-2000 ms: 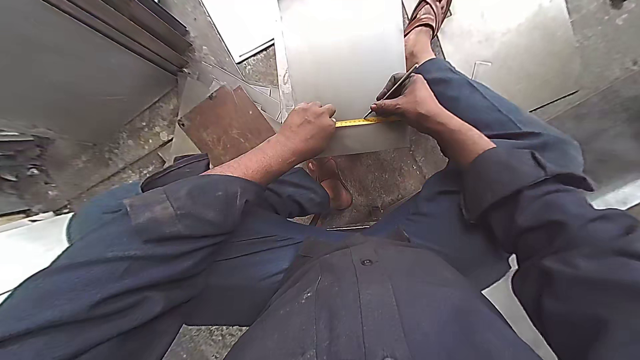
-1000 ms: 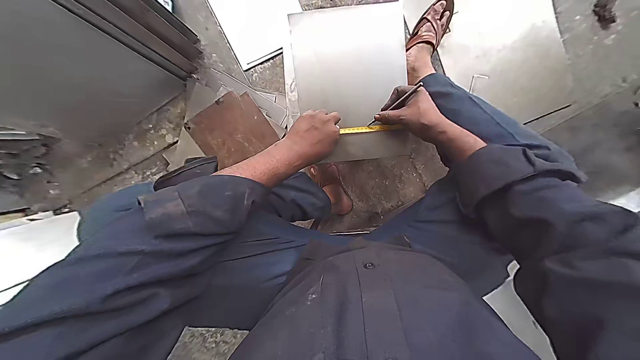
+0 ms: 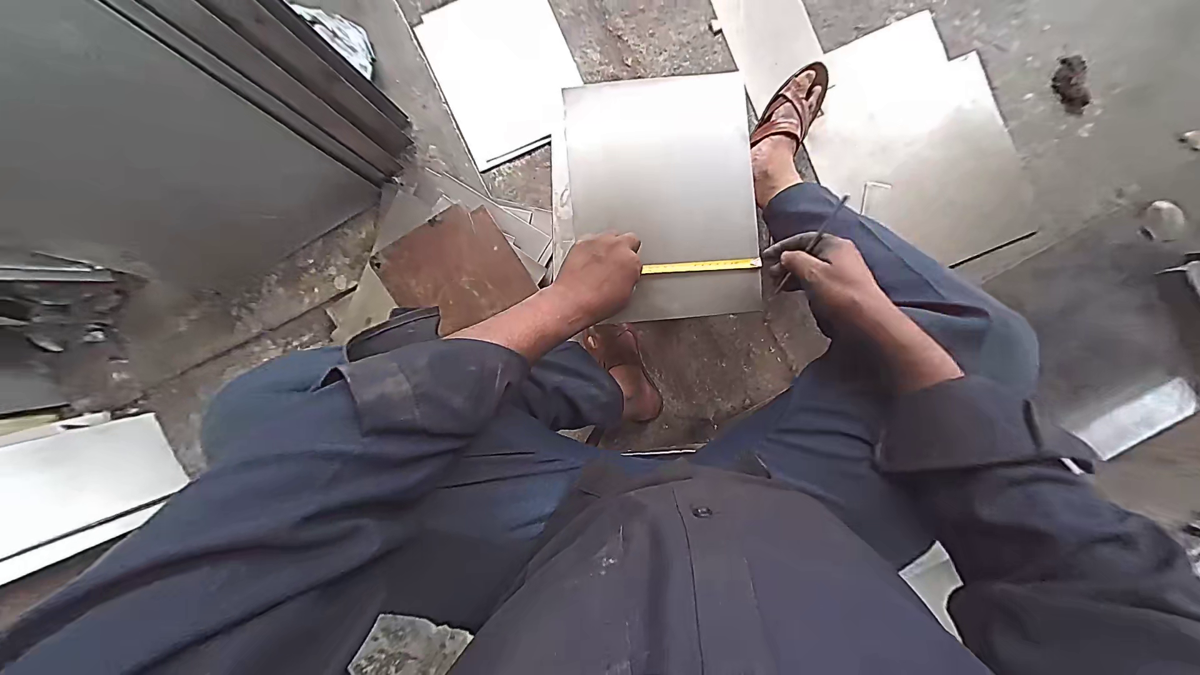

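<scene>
A rectangular metal sheet (image 3: 661, 169) lies between my legs in the head view. Across its lower part runs a yellow measuring tape (image 3: 703, 267), its end at the sheet's right edge. My left hand (image 3: 600, 272) is closed on the tape near the sheet's left edge; the tape case, if there, is hidden by the fingers. Just off the right edge, my right hand (image 3: 818, 267) holds a thin dark scriber or pencil (image 3: 832, 220), which points up and to the right. Whether the right fingertips touch the sheet's edge cannot be told.
A rusty brown plate (image 3: 455, 267) lies on thin sheet offcuts left of my left hand. Pale sheets (image 3: 502, 80) lie beyond, with more sheets (image 3: 923, 141) by my sandalled foot (image 3: 792, 112). A large grey panel with ridged edges (image 3: 272, 84) stands at upper left.
My right hand has moved from over the sheet to just beyond its right edge, baring the tape's end. My left hand stays on the tape. The view has shifted slightly.
</scene>
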